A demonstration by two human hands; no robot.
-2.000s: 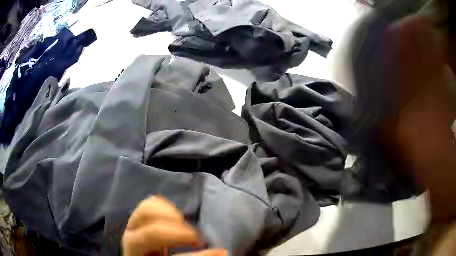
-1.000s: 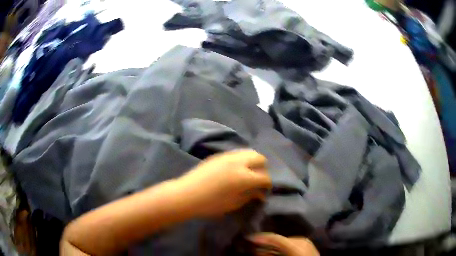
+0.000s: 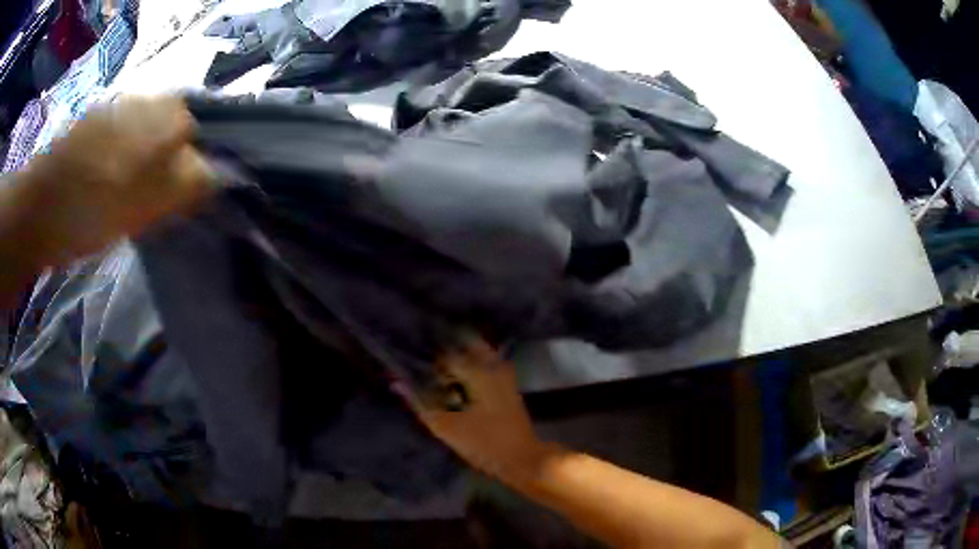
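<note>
A large grey garment (image 3: 472,204) is stretched and blurred between my hands, partly hanging over the table's near edge. My left hand (image 3: 161,150), at the left, is closed on a gathered edge of it, raised above the table. My right hand (image 3: 478,402), at the lower middle, holds its lower edge, with a dark ring-like shape by the fingers that I cannot identify. More of the grey cloth hangs at the lower left.
Another crumpled grey garment (image 3: 376,38) lies at the far side of the white table (image 3: 848,247). Coloured cloth is heaped at the upper left. Below the table's right edge are an open box (image 3: 864,402) and purple cloth (image 3: 912,483).
My left hand has moved up and to the left, lifting the grey garment's edge. My right hand has come further into view at the lower middle. The view has shifted to the right.
</note>
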